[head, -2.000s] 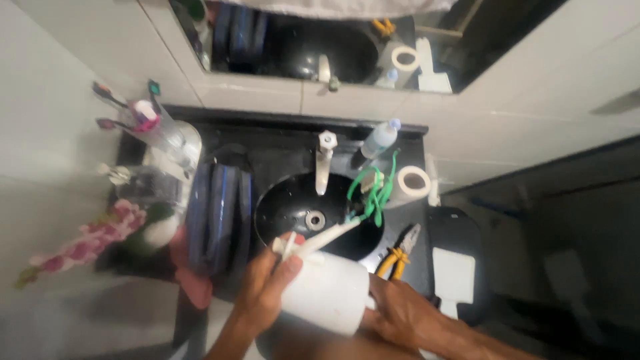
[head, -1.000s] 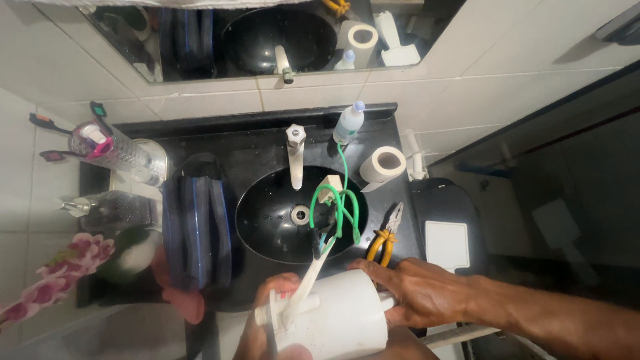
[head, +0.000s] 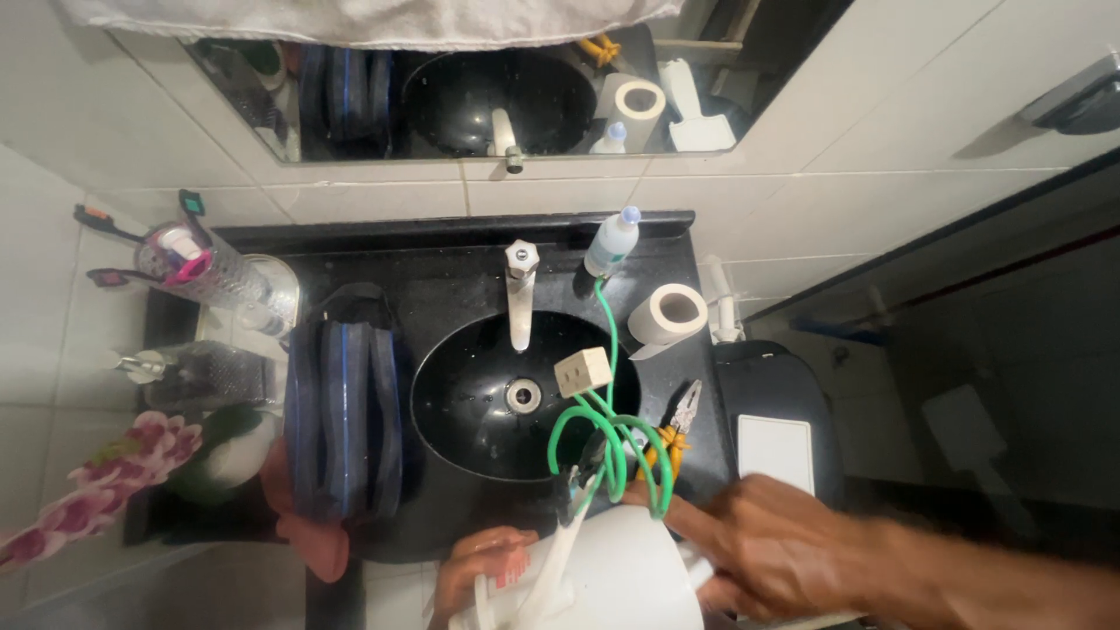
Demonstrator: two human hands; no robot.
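A white plastic cylindrical housing (head: 626, 577) with a white pipe-like arm is at the bottom centre, in front of the sink. My left hand (head: 477, 569) grips its left end, partly hidden by it. My right hand (head: 752, 551) is at its right end, by a short white stub, the index finger stretched toward the green cable. That coiled green cable (head: 617, 455) rises from the arm's tip, where dark tape or wires show, and ends at a beige socket block (head: 584, 372) over the black basin (head: 472, 420). Combination pliers with orange handles (head: 674, 437) lie right of the basin.
A white faucet (head: 521, 297) stands behind the basin. On the black counter are a bottle (head: 612, 241), a paper roll (head: 669, 319), a dark blue bag (head: 346, 420) and a toothbrush cup (head: 197, 262). Pink flowers (head: 122, 472) are at the left, a mirror (head: 490, 96) above.
The white housing has moved lower in view with both hands still on it. My right index finger now reaches along its top toward the cable. The green coil hangs nearer the pliers.
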